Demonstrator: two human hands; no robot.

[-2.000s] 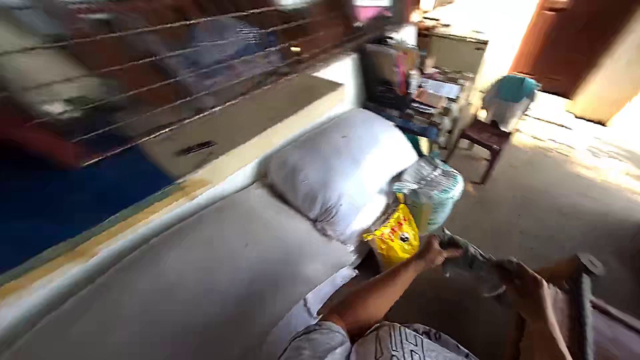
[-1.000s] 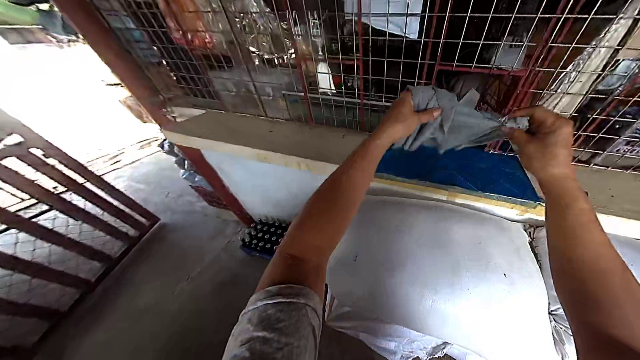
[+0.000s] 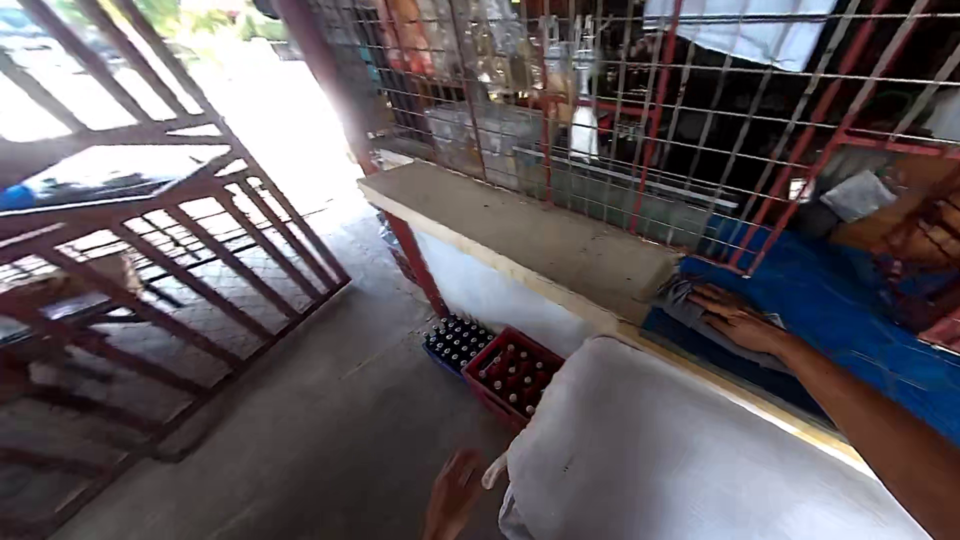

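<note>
My right hand (image 3: 739,319) presses flat on a grey cloth (image 3: 697,315), which lies on the blue covering (image 3: 832,300) of the counter, close to where the bare ledge (image 3: 525,232) begins. My left hand (image 3: 456,480) hangs low over the floor beside the large white sack (image 3: 637,435); it is blurred, and I see nothing in it. Its fingertips are near the sack's tied corner (image 3: 495,472), apparently apart from it.
Behind the ledge stands a wire grille (image 3: 600,112) with red bars. Below are a red crate of bottles (image 3: 517,371) and a blue crate of bottles (image 3: 456,341) against the white wall. A slatted brown gate (image 3: 195,277) stands at the left, above grey concrete floor (image 3: 322,435).
A second ago both hands held the grey cloth stretched before the grille. Now it lies on the blue covering under my right hand, and my left hand has let go and dropped low.
</note>
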